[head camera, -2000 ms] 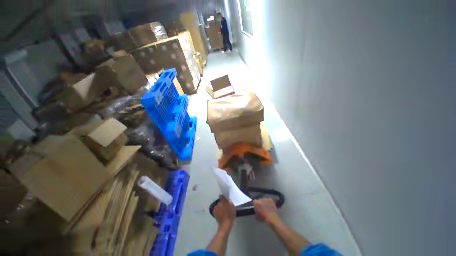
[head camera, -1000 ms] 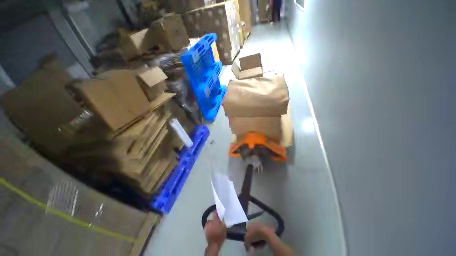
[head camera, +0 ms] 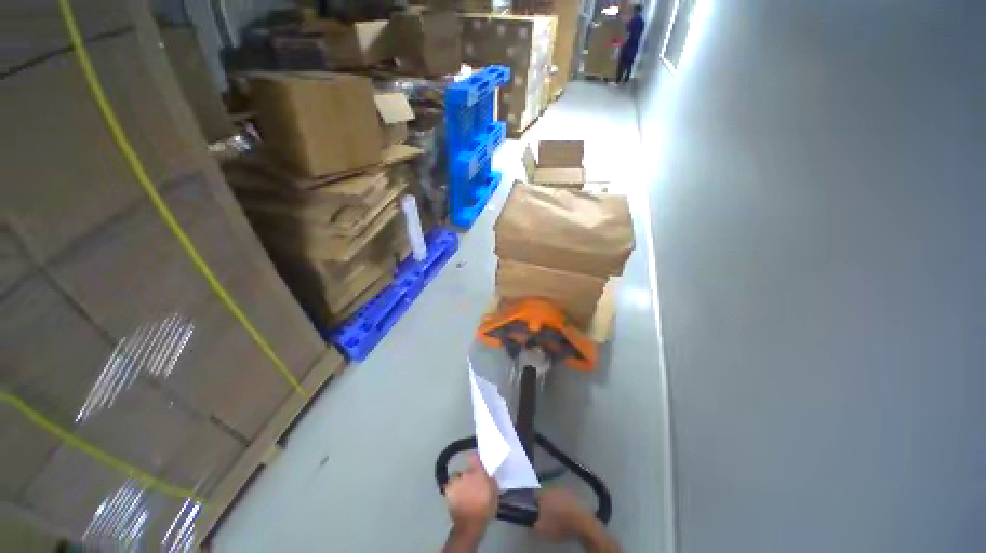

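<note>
The black loop handle (head camera: 601, 499) of the pallet truck is low in the centre. My left hand (head camera: 472, 495) is closed on its left part and also holds a folded white sheet (head camera: 501, 437). My right hand (head camera: 559, 512) is closed on the handle's near bar. The dark shaft leads to the orange pallet truck body (head camera: 537, 327). On the truck sits a kraft-paper-wrapped package (head camera: 564, 229) above more brown cardboard. An open carton (head camera: 559, 162) shows just beyond it.
Tall stretch-wrapped cartons (head camera: 130, 259) with yellow straps stand close on the left. Beyond are flattened cardboard on a blue pallet (head camera: 400, 294), a white roll (head camera: 414, 227) and an upright blue pallet (head camera: 476, 146). A pale wall (head camera: 822, 270) runs along the right. A person (head camera: 630, 43) stands far ahead.
The left-side pallets and piles have shifted in view, and the strapped cartons now fill the left side. Both hands stay on the handle, with the sheet still in the left.
</note>
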